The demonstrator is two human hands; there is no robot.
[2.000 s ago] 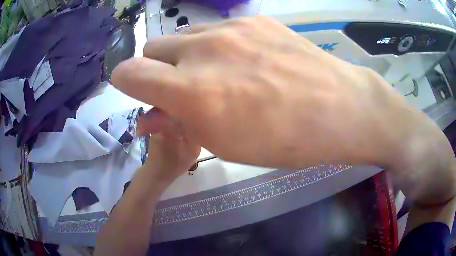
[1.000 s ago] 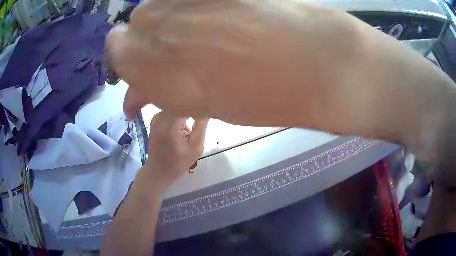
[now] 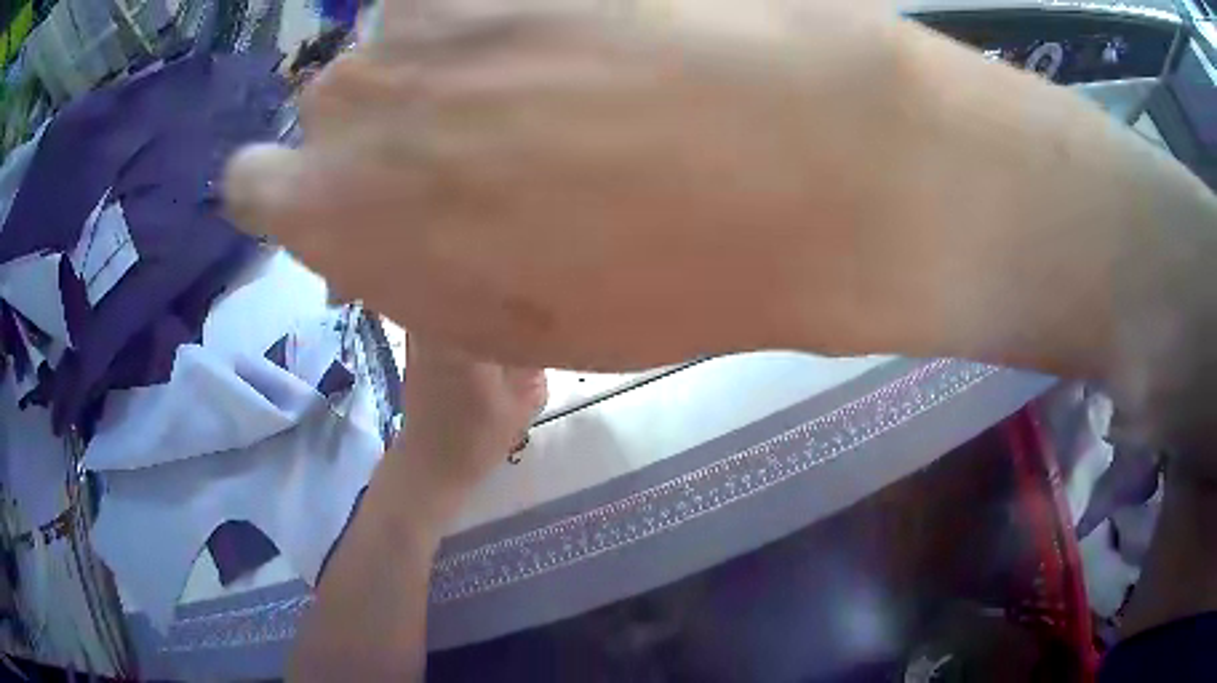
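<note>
My right hand (image 3: 614,187) is large and blurred close to the camera, its back turned to me and its fingers bent toward the left. It covers most of the machine and whatever its fingertips touch. My left hand (image 3: 474,400) is lower and behind it, over the white machine bed (image 3: 641,414); its fingers are mostly hidden behind my right hand. I cannot tell what either hand holds. A small brown curved piece (image 3: 517,450) shows on the bed edge beside my left hand, by a dark seam line.
Dark purple cut fabric (image 3: 167,147) and pale lilac-grey pieces (image 3: 214,414) lie at the left. A grey ruler strip (image 3: 721,467) runs along the table edge. The machine's dark control panel (image 3: 1068,54) shows at the upper right. A red edge (image 3: 1048,534) stands below right.
My right hand first came up and closer, hiding the machine lettering, then shifted slightly down and left over the fingers of my left hand. My left hand stays near the same place.
</note>
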